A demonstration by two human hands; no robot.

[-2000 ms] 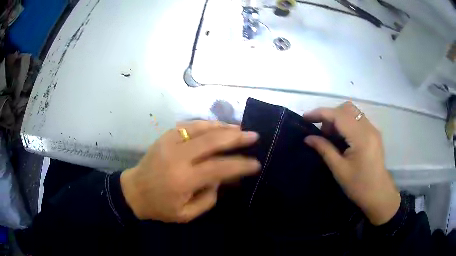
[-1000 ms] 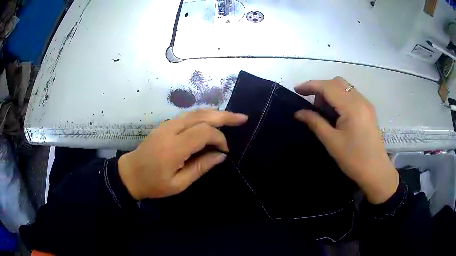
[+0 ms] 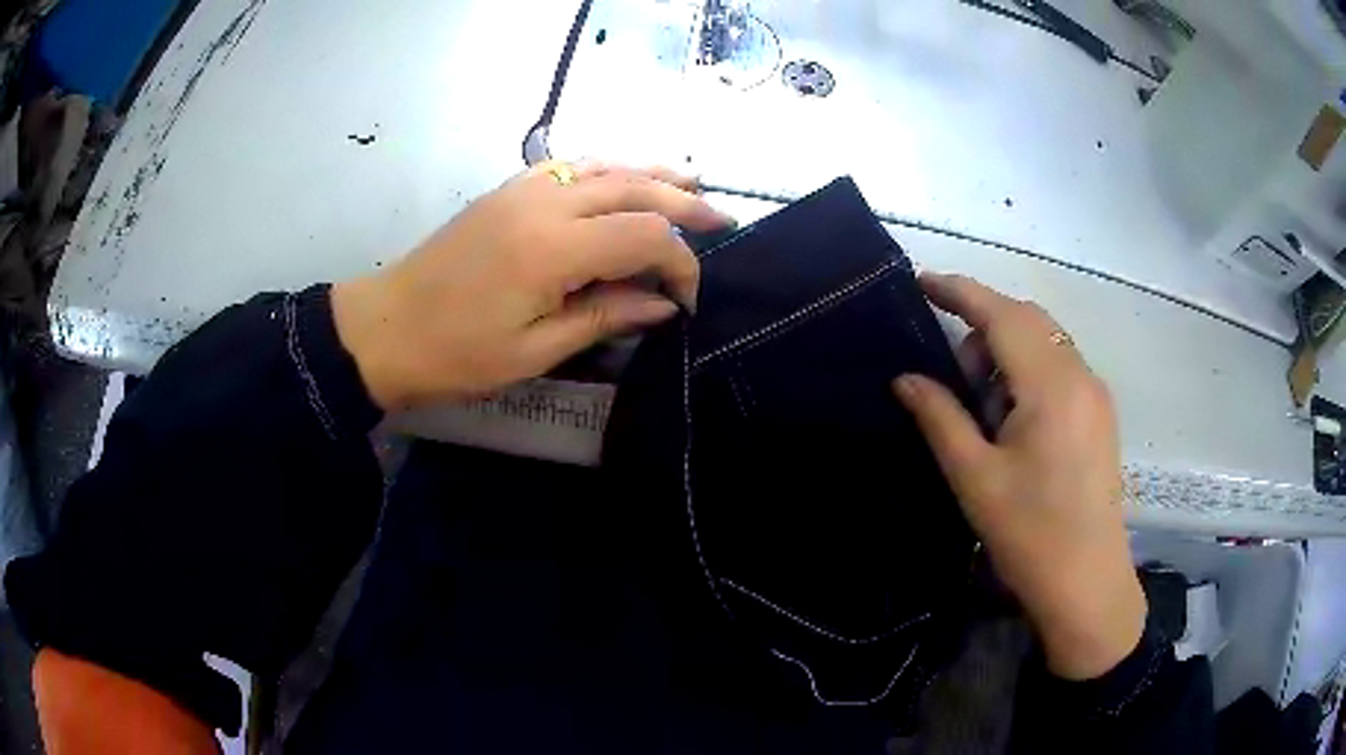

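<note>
A dark garment piece (image 3: 812, 443) with pale stitch lines lies over the front edge of the white table, its top corner pointing away from me. A folded band with a pale double stitch line (image 3: 805, 314) runs across its top. My left hand (image 3: 546, 273), with a gold ring, pinches the band's left end between thumb and fingers. My right hand (image 3: 1033, 443), with a thin ring, holds the right edge, thumb on top and fingers partly hidden beyond the edge. Loose pale thread hangs at the piece's lower end.
The white table (image 3: 281, 221) has a printed edge ruler (image 3: 539, 413) along its front. The needle plate (image 3: 726, 42) and a round bed cap (image 3: 808, 78) are beyond the cloth. Dark snips or tweezers (image 3: 1055, 27) lie at the upper right. A white bin (image 3: 1255, 590) stands at the lower right.
The garment piece has turned clockwise, its band now slanting up to the right. My left hand has moved up and forward and now pinches the band's left end. My right hand still holds the right edge.
</note>
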